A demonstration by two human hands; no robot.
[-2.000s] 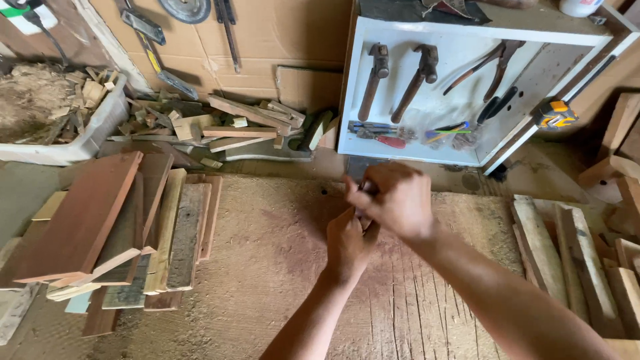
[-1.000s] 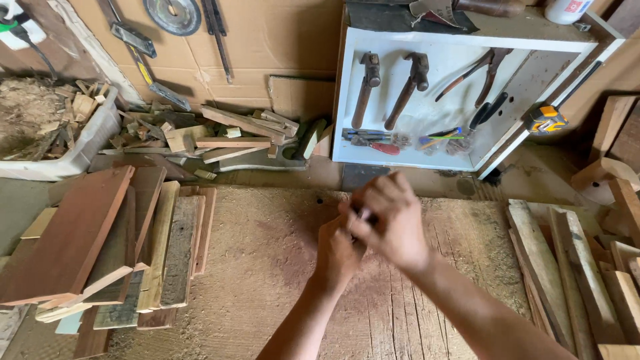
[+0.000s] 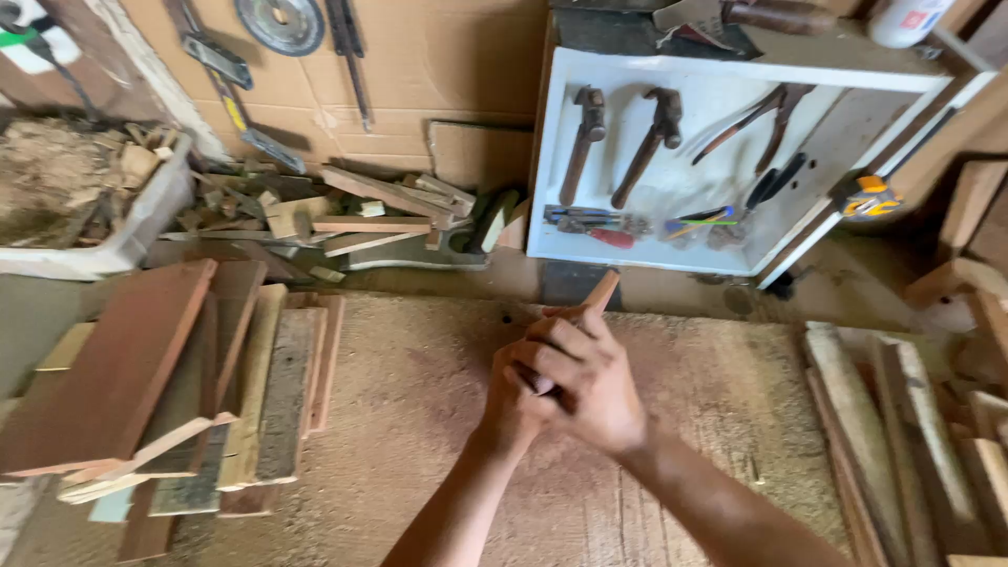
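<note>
Both hands meet above the middle of a worn wooden workbench top (image 3: 394,472). My left hand (image 3: 516,394) is closed around a small dark object (image 3: 543,384), mostly covered by fingers; what it is cannot be told. Over it lies my right hand (image 3: 587,370), fingers curled across the left one and the object, with a pointed light-brown tip, finger or wood, jutting up beyond the knuckles. Whether the right hand grips anything itself is unclear. Reddish dust stains the wood around the hands, and a small dark hole (image 3: 506,319) shows just behind them.
Stacked boards (image 3: 110,378) lie at left, more wood strips (image 3: 854,441) at right. Behind stands a white open cabinet (image 3: 543,236) with hammers (image 3: 584,146), pincers (image 3: 776,118) and a tape measure (image 3: 870,197). Offcuts (image 3: 378,224) and a tub of scraps (image 3: 134,244) sit at back left.
The hands stay together over the bench. My right hand's fingers have shifted across the left hand, and a pointed tip now shows beyond them. The view has shifted slightly.
</note>
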